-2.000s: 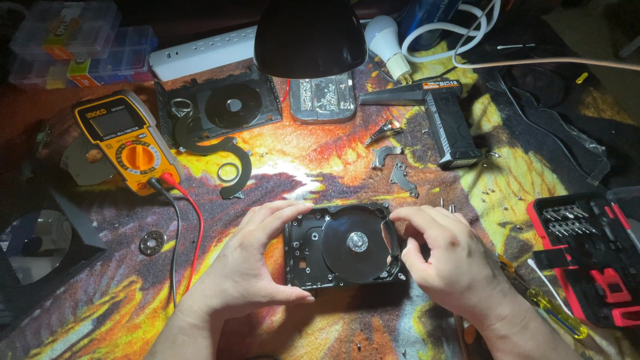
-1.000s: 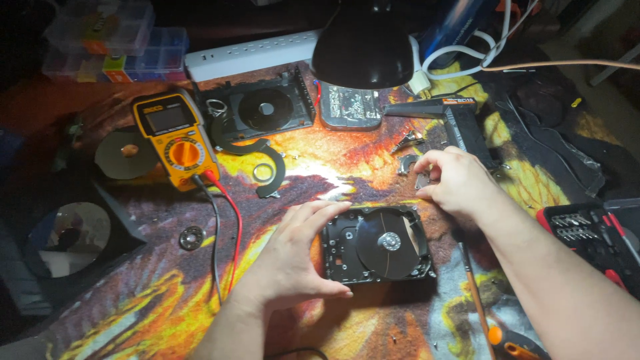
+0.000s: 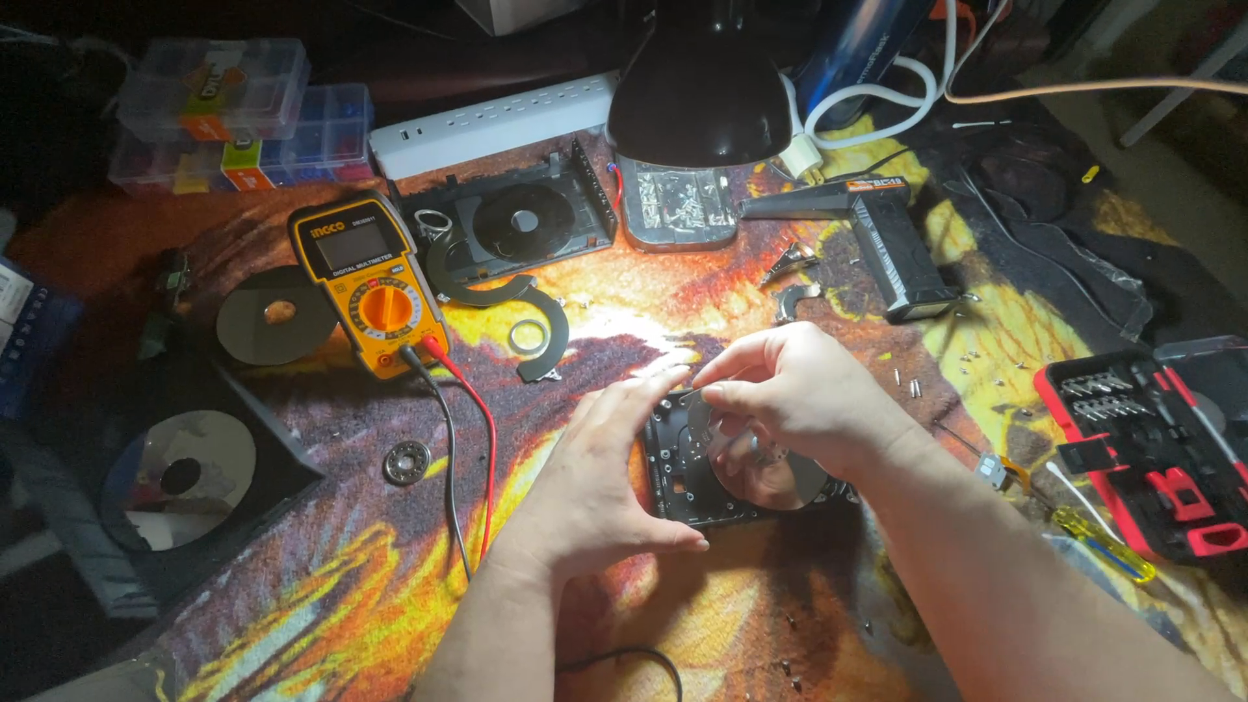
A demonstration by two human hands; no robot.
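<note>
An opened hard disk drive [image 3: 682, 478] lies on the patterned cloth, its shiny platter [image 3: 770, 478] exposed and reflecting a hand. My left hand [image 3: 609, 468] grips the drive's left end, fingers at the far edge and thumb at the near edge. Over the drive's far edge, my right hand [image 3: 795, 390] has thumb and forefinger pinched together at a small part, which the fingers mostly hide. Beyond it on the cloth lie a curved metal bracket [image 3: 799, 300] and another small metal part [image 3: 790, 261].
An orange digital multimeter [image 3: 375, 283] with red and black leads lies left. A black lamp head [image 3: 700, 107] hangs beyond the drive, near a screw tray [image 3: 680, 205]. At right are a red tool case [image 3: 1121, 468], a yellow screwdriver [image 3: 1102, 546] and loose screws [image 3: 915, 388].
My right hand has moved from the small metal parts beyond the drive back to the drive's far edge. One of the two curved brackets seen earlier has gone from its spot. My left hand stays at the drive.
</note>
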